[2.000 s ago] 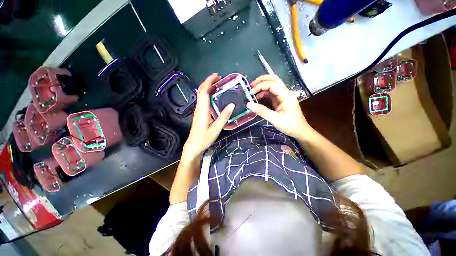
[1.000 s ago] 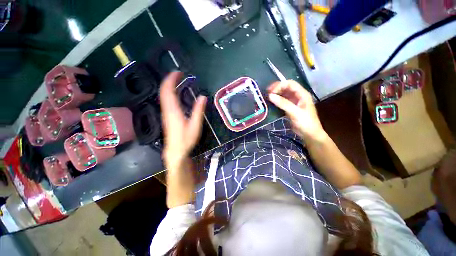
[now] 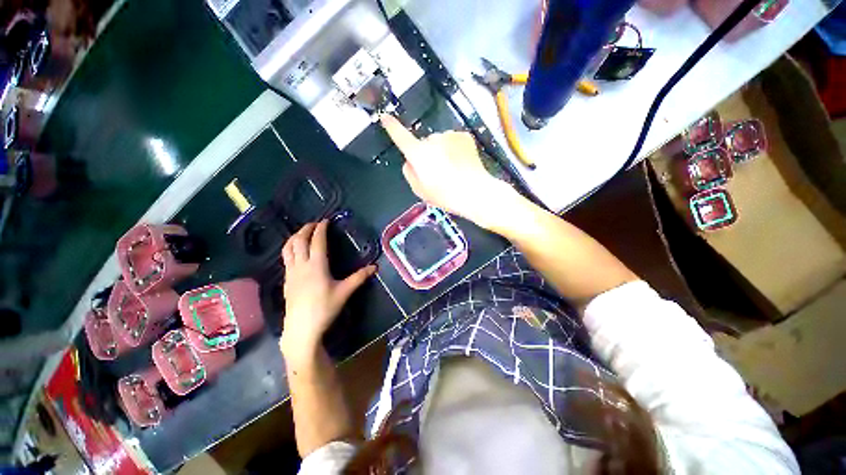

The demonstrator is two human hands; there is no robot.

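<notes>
A pink housing (image 3: 427, 246) sits on the dark benchtop in front of me, its open end up, with a green-white rim and a dark disc inside. My left hand (image 3: 315, 292) is left of it, fingers and thumb spread at the edge of the loose black frames (image 3: 357, 237). My right hand (image 3: 445, 172) is beyond the housing, its index fingertip at the front opening of the screw feeder (image 3: 371, 79). The thumb is hidden, and whether it holds a screw cannot be seen.
Several pink housings (image 3: 211, 317) stand at the left. A blue electric screwdriver (image 3: 566, 60) with a black cord, yellow-handled cutters (image 3: 515, 130) and a small black module (image 3: 624, 63) are at the upper right. A cardboard box (image 3: 742, 218) holds pink units at the lower right.
The view has shifted. My hands have left the housing, which stays on the bench. My left hand has moved to the black frames and my right hand has reached forward to the screw feeder.
</notes>
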